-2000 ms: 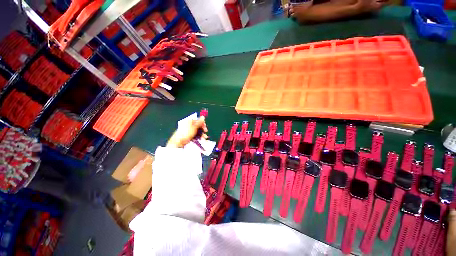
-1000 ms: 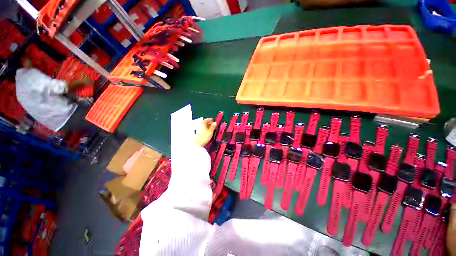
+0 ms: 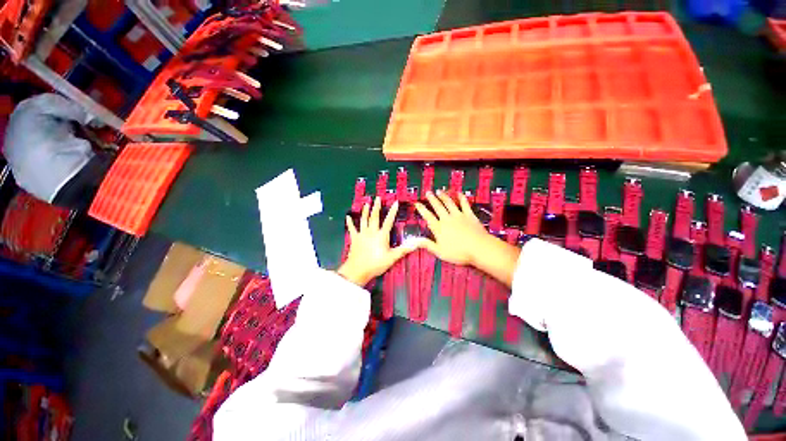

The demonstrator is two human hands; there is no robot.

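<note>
Wristwatches with dark square faces and crimson straps (image 3: 700, 332) lie side by side in overlapping rows along the front of the green bench. My left hand (image 3: 377, 244) and my right hand (image 3: 452, 228) are both bare, with fingers spread, laid palm down over the watches at the left end of the rows. Their thumbs meet or nearly meet. The watches under the palms are partly hidden. A long white paper strip with a side tab (image 3: 287, 232) lies left of my left hand, its lower end by my sleeve.
An empty orange compartment tray (image 3: 552, 90) sits behind the watches. A bottle with a red diamond label (image 3: 762, 185) stands at right. Orange trays with straps (image 3: 185, 86) are at upper left. An open cardboard box (image 3: 194, 297) and crimson watches are low at left. A person in pale clothing (image 3: 47, 146) is at far left.
My left hand has moved right onto the watches and let go of the white strip, which now lies on the bench. My right hand has come in from the right edge beside it.
</note>
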